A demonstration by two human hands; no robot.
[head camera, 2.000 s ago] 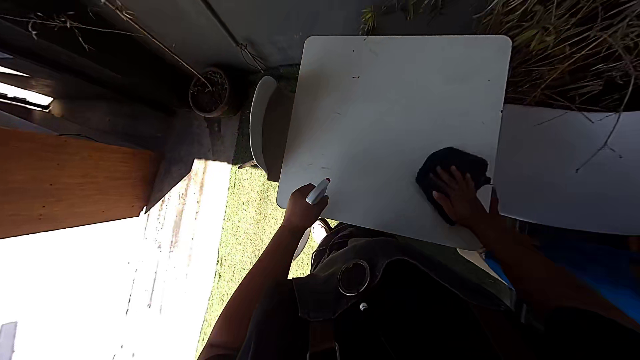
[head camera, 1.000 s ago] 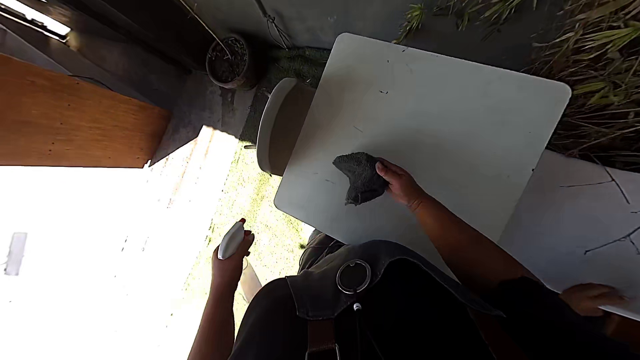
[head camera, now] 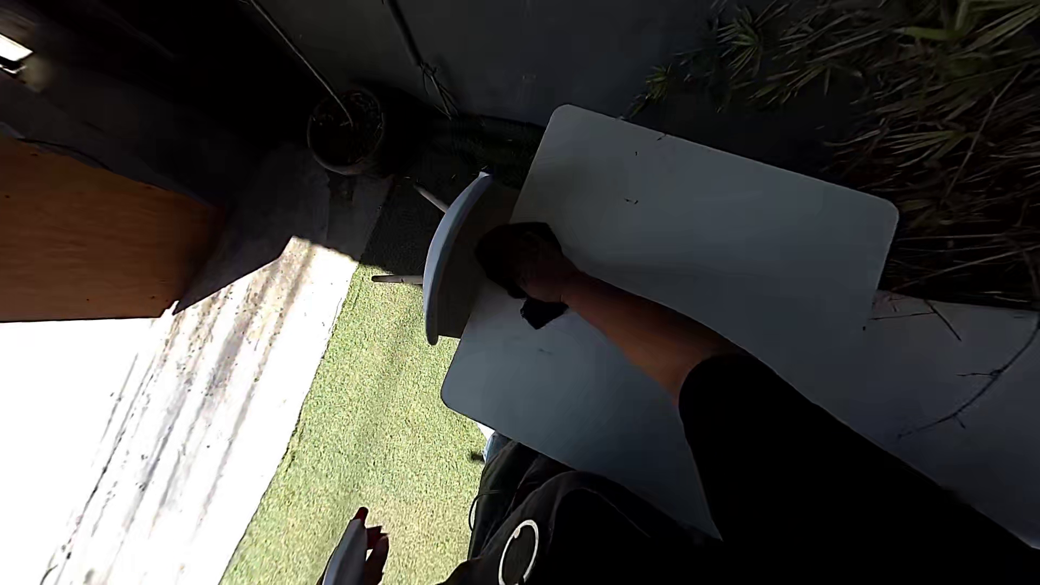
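My right hand (head camera: 546,272) presses a dark cloth (head camera: 512,248) on the left edge of a white table (head camera: 731,236), beside the chair back. Part of the cloth hangs out below the hand. Low in the view, over the artificial grass, my left hand (head camera: 375,554) holds a pale object with a red tip (head camera: 349,552); the frame's bottom edge cuts it off, and its kind is unclear. A few small dark bits lie on the tabletop.
A white chair (head camera: 455,252) stands against the table's left side. Behind it is a potted plant (head camera: 348,134). Dry, spiky plants (head camera: 951,154) border the far right, near a second white surface (head camera: 951,382) with twigs. An orange-brown wooden panel (head camera: 89,236) is at left.
My right hand, with the cloth, has gone from the table's right part across its middle to the left edge. My left hand has left the table's near edge and is now lower, off to the side.
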